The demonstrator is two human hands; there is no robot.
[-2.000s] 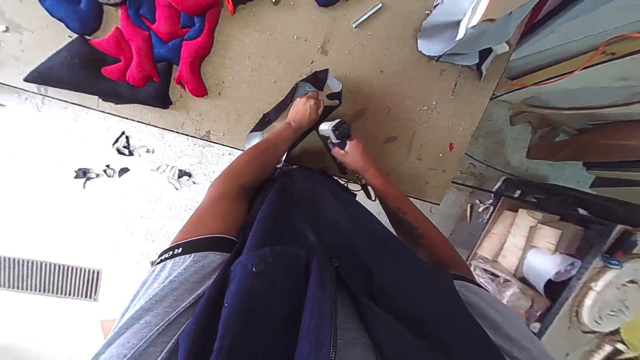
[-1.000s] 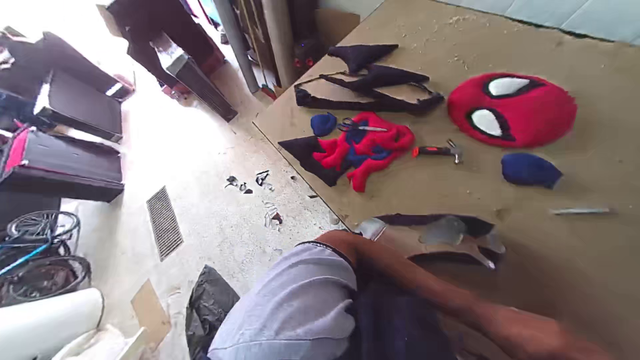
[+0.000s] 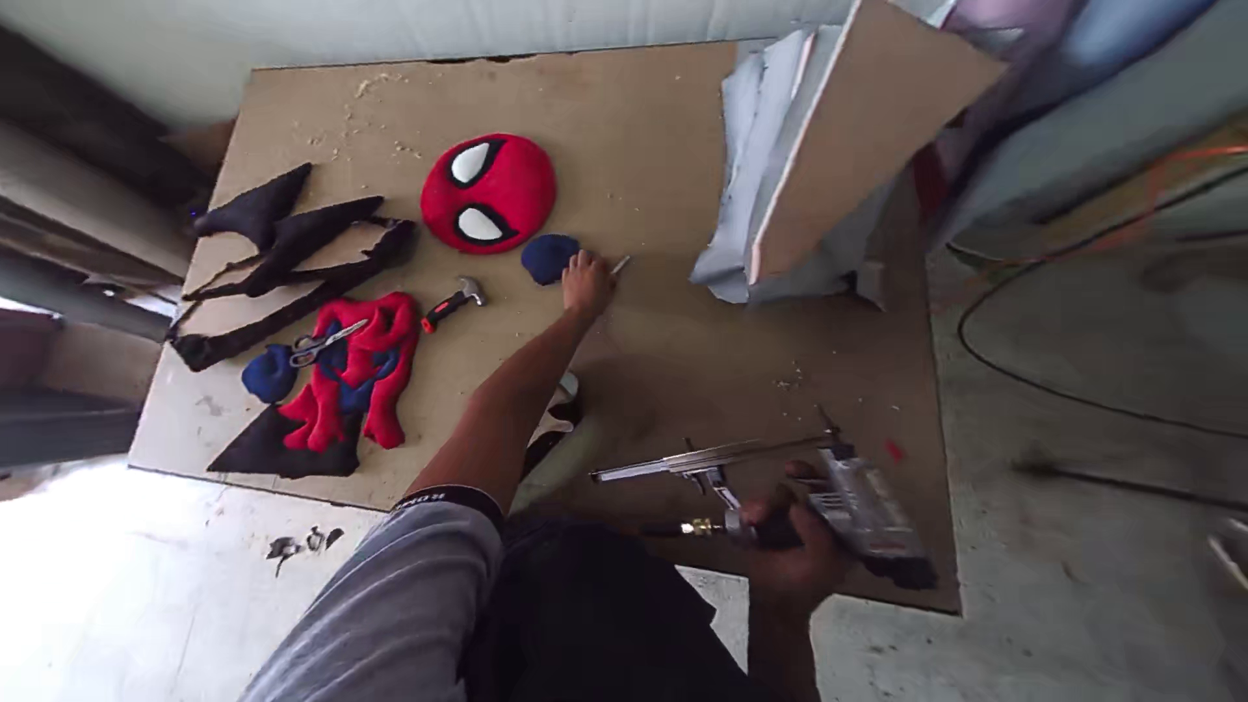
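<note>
My left hand (image 3: 589,284) reaches over the board-topped table, its fingers at a thin light stick or strip (image 3: 621,264), next to a blue padded piece (image 3: 549,259). Whether the fingers grip the strip cannot be told. In my right hand (image 3: 799,546) is a pneumatic stapler (image 3: 875,517), its long magazine rail (image 3: 678,462) pulled out and pointing left, with a brass hose fitting below. Under my left forearm lies a dark-edged padded piece (image 3: 548,441), partly hidden. A red mask-shaped padded piece with white eyes (image 3: 489,194) lies beyond the blue piece.
A claw hammer (image 3: 452,304) lies left of my forearm. Scissors (image 3: 329,343) rest on a red and blue padded figure (image 3: 363,366). Black padded pieces (image 3: 317,255) lie at the far left. Folded grey sheets (image 3: 756,146) and a brown panel (image 3: 863,127) stand at the right. A cable (image 3: 1014,366) hangs beyond the table.
The view has swung widely. My left hand, two seconds ago at the dark-edged piece, is now by the blue piece and strip. The stapler's rail now shows extended.
</note>
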